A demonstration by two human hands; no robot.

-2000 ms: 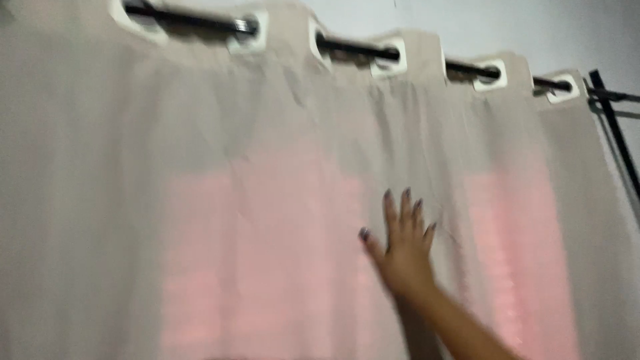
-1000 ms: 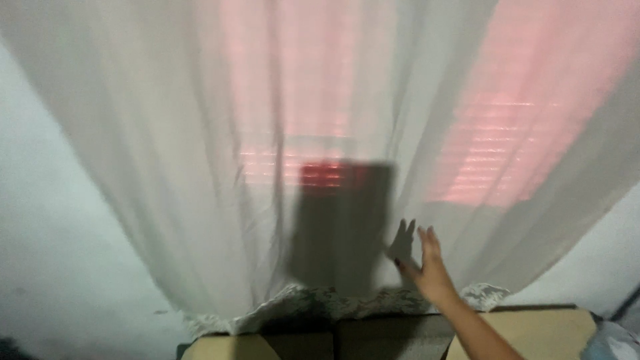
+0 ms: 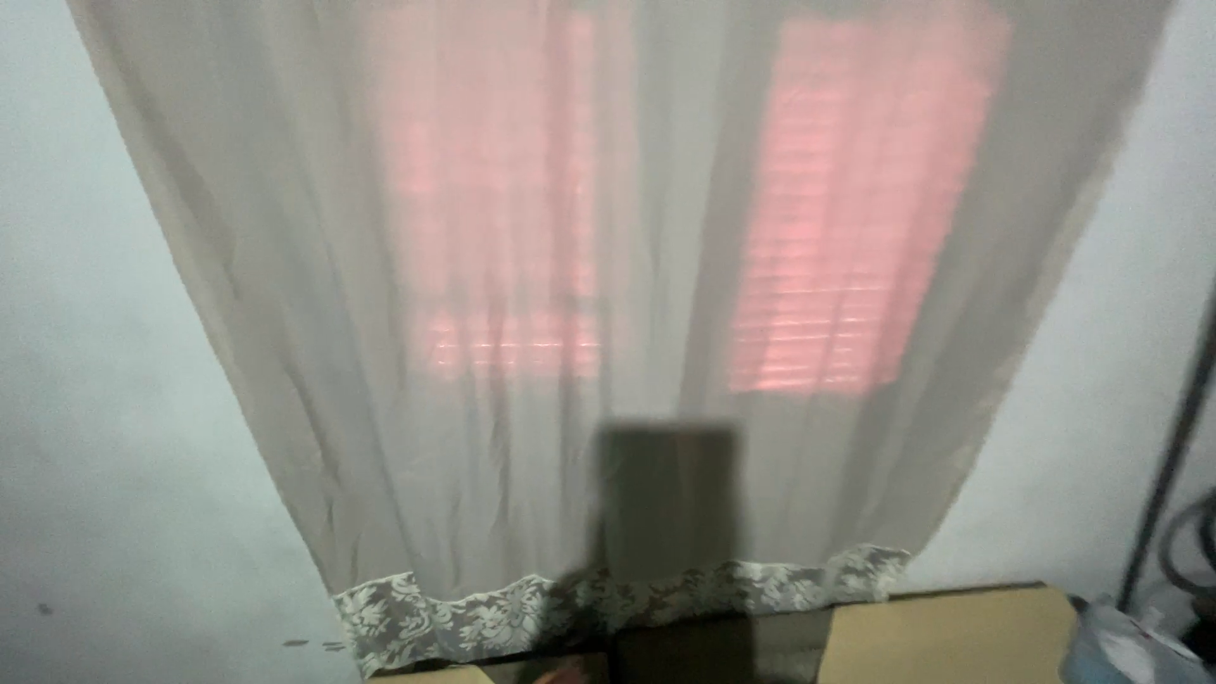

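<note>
A light grey-beige curtain (image 3: 655, 285) hangs in loose folds over a window with pink-lit slats showing through it. White floral lace trim (image 3: 513, 613) runs along its lower edge. A dark rectangular shadow falls on the lower middle of the cloth. At the bottom edge, a small blurred skin-toned patch seems to be part of my right hand (image 3: 562, 673); its fingers and anything in them cannot be made out. It shows below the lace, apart from the curtain. My left hand is out of view.
Pale wall (image 3: 123, 380) flanks the curtain. Below the lace is brown furniture, apparently a sofa, with a yellowish-beige panel (image 3: 950, 636) at right. Beside it are a pale plastic bag (image 3: 1130, 646), a dark upright pole (image 3: 1168, 475) and a dark round frame.
My right hand, raised with spread fingers before the curtain in both earlier frames, has dropped almost out of view. The view has tilted down from the curtain's rod and eyelets.
</note>
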